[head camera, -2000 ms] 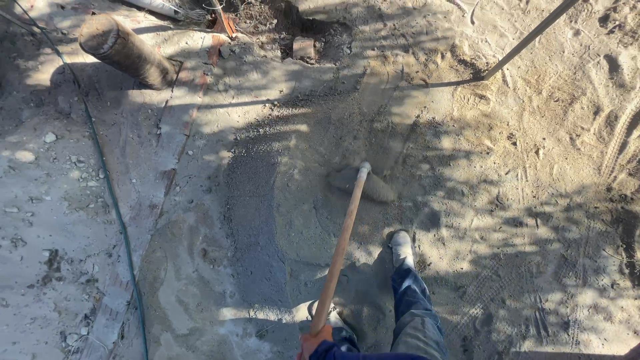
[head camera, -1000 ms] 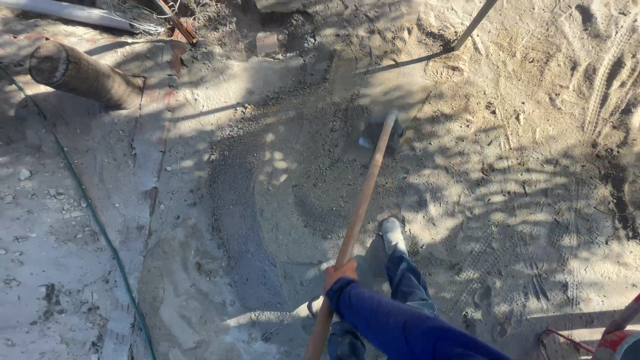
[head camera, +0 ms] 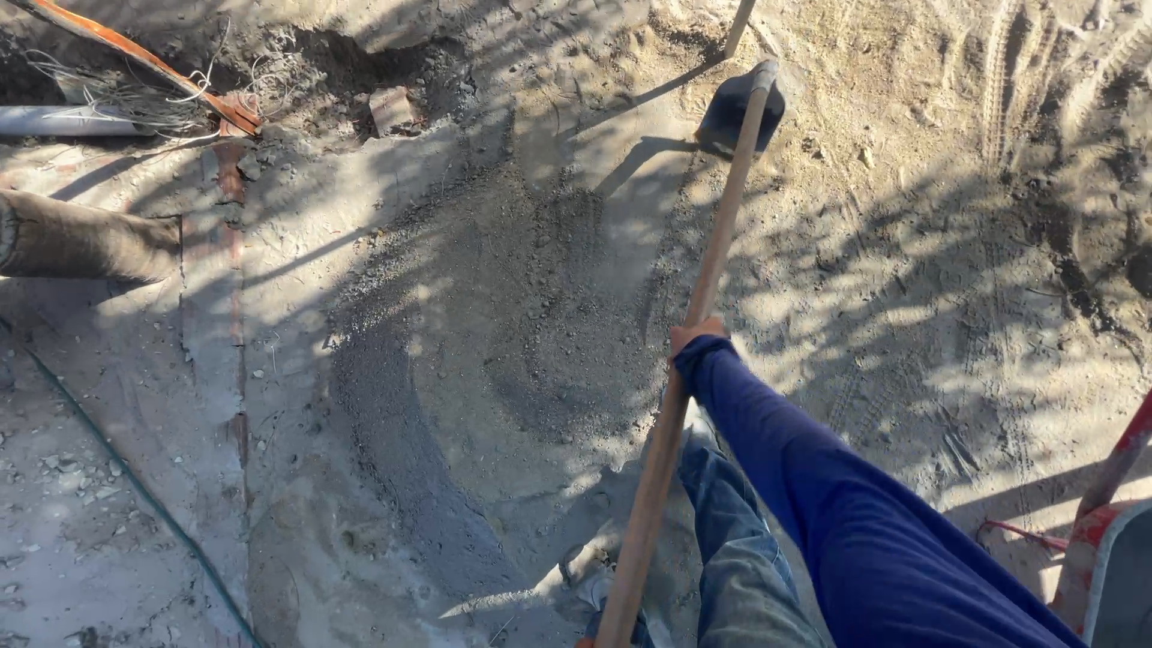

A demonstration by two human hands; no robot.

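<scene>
My right hand [head camera: 697, 333], in a blue sleeve, is closed around the middle of a long wooden handle [head camera: 666, 418]. At the handle's far end is the dark metal blade of a hoe [head camera: 740, 112], near the top of the view, seemingly just above the ground. Only a sliver of my left hand [head camera: 585, 643] shows at the bottom edge, against the lower handle; its fingers are hidden. Left of the hoe, a curved band of dark grey damp mix [head camera: 405, 450] lies on the ground, with loose gravelly material [head camera: 567, 351] beside it.
A round wooden post [head camera: 85, 236] stands at left, near a white pipe [head camera: 67, 121] and tangled wire. A green hose [head camera: 144, 490] crosses the lower left. A thin pole [head camera: 740, 27] stands at the top. At lower right is part of a red-framed wheelbarrow [head camera: 1116, 558].
The hoe blade has moved forward and right, away from my feet. My right arm, largely out of view two seconds ago, now reaches along the handle. The wheelbarrow part has come into view.
</scene>
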